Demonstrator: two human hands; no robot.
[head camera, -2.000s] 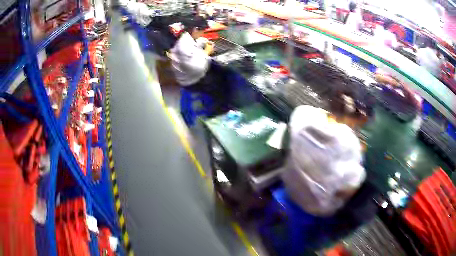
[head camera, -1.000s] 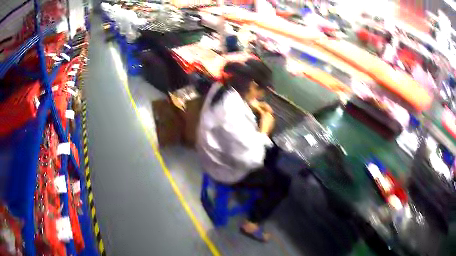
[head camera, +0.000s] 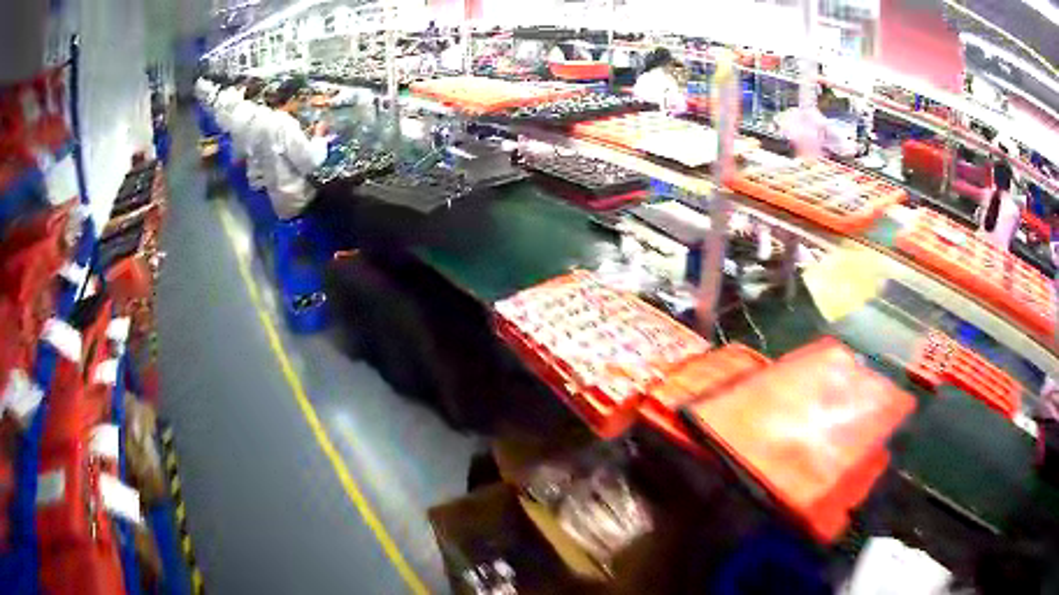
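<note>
Neither of my hands is in the picture. Nearest in front, stacked red trays (head camera: 801, 424) lie on the bench at the right; the top one is blurred. To their left, another red tray stack (head camera: 598, 337) has a grid with pale small parts in its pockets. Black trays (head camera: 430, 186) lie further back on the green-topped bench (head camera: 511, 246). Open cardboard boxes (head camera: 494, 535) with shiny contents stand below the bench's near edge.
A grey aisle (head camera: 250, 465) with a yellow line runs ahead. A blue rack (head camera: 81, 349) with red trays and white labels stands at the left. People in white (head camera: 279, 151) sit along the bench on blue stools (head camera: 304, 273). A shelf with red trays (head camera: 819, 186) runs at the right.
The view has moved forward along the aisle. The near seated person has left the picture. Red tray stacks and cardboard boxes are now close at the right.
</note>
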